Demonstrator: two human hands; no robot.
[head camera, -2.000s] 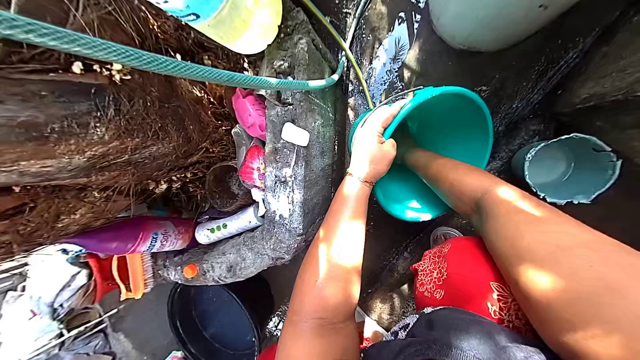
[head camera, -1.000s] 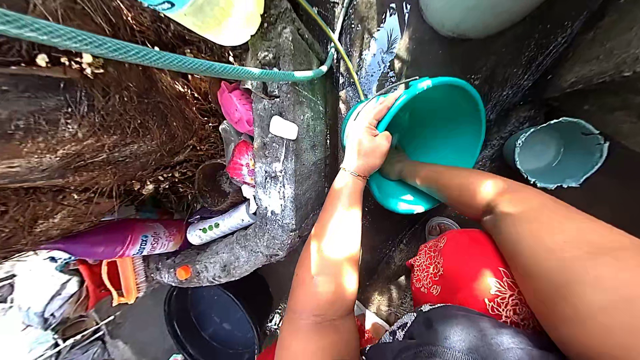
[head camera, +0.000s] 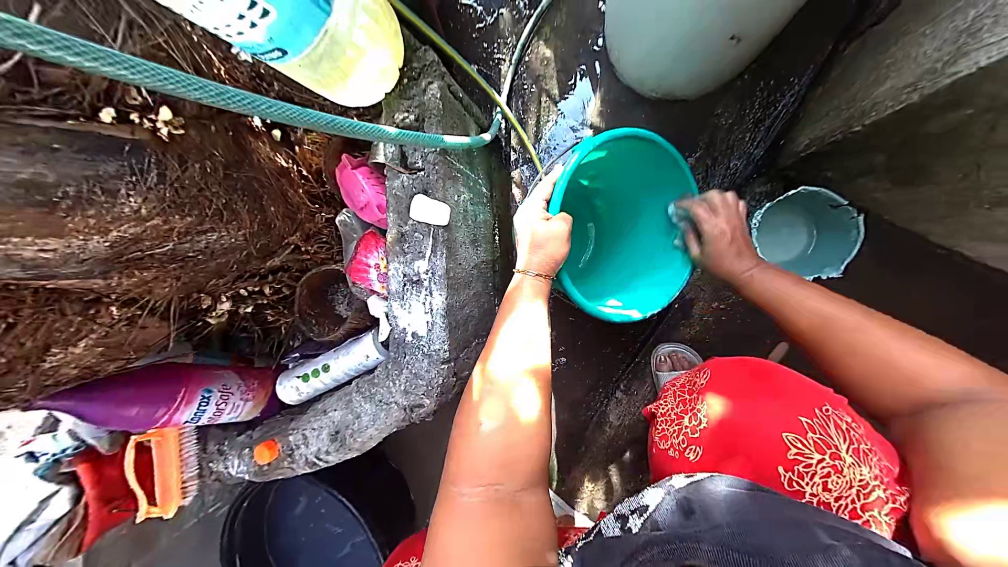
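A teal plastic bucket (head camera: 630, 228) is tilted so that its open mouth faces me. My left hand (head camera: 542, 232) grips its left rim, the thumb at the edge and the other fingers partly hidden behind it. At the right rim, my right hand (head camera: 717, 232) holds a small greyish scrubbing pad or cloth (head camera: 679, 220) against the bucket; motion blurs it. Just right of that hand stands a smaller grey-green bucket (head camera: 807, 232) with a ragged rim and some liquid inside.
A concrete ledge (head camera: 449, 291) on the left bears a white soap bar (head camera: 430, 209) and an orange cap (head camera: 266, 451). Beyond it lie a purple bottle (head camera: 181, 394) and an orange scrub brush (head camera: 161, 472). A green hose (head camera: 236, 98) crosses above; a black basin (head camera: 299, 528) sits below.
My right hand has come out of the teal bucket's inside to its right rim, with the pad now showing. My left hand has stayed at the left rim.
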